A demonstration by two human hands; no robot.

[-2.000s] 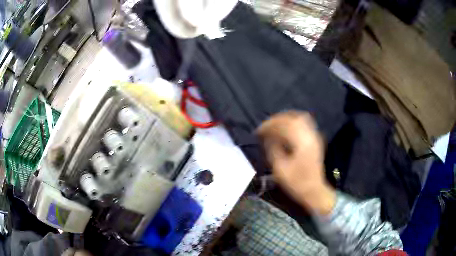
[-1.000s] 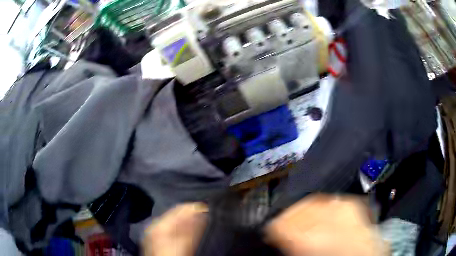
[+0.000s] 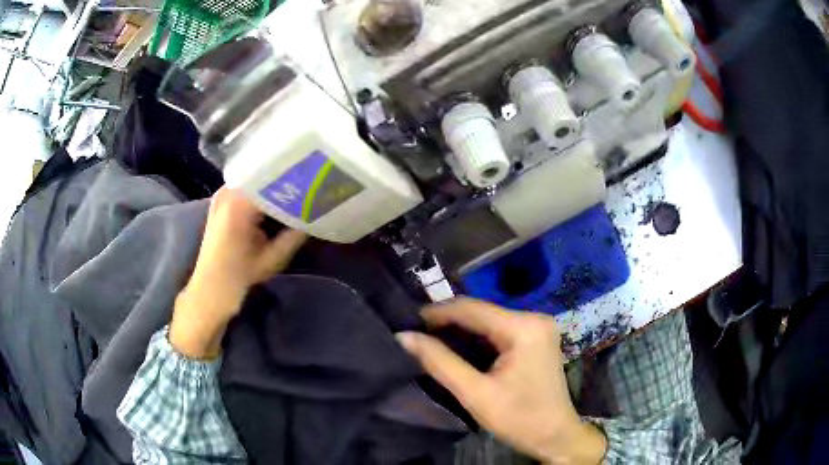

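My left hand (image 3: 234,250) is on the dark cloth (image 3: 314,341) at the left of the overlock machine head (image 3: 309,186); some of its fingers are hidden by the head and cloth. My right hand (image 3: 509,363) pinches the cloth edge between thumb and fingers, just in front of the small metal parts (image 3: 434,280) of the needle area. The dark cloth runs between both hands and under the head. Grey cloth (image 3: 136,263) lies heaped to the left.
Tension dials (image 3: 474,141) line the machine front. A blue tray (image 3: 582,263) with black lint sits on the white table (image 3: 700,218). Red-orange loops (image 3: 704,95) lie beside the machine. A green basket (image 3: 200,32) stands behind. Dark garments (image 3: 782,163) hang at right.
The view has moved closer to the machine. Both hands have moved from the lower edge up to the needle area with the dark cloth. Earlier, one hand was on the dark garments at right.
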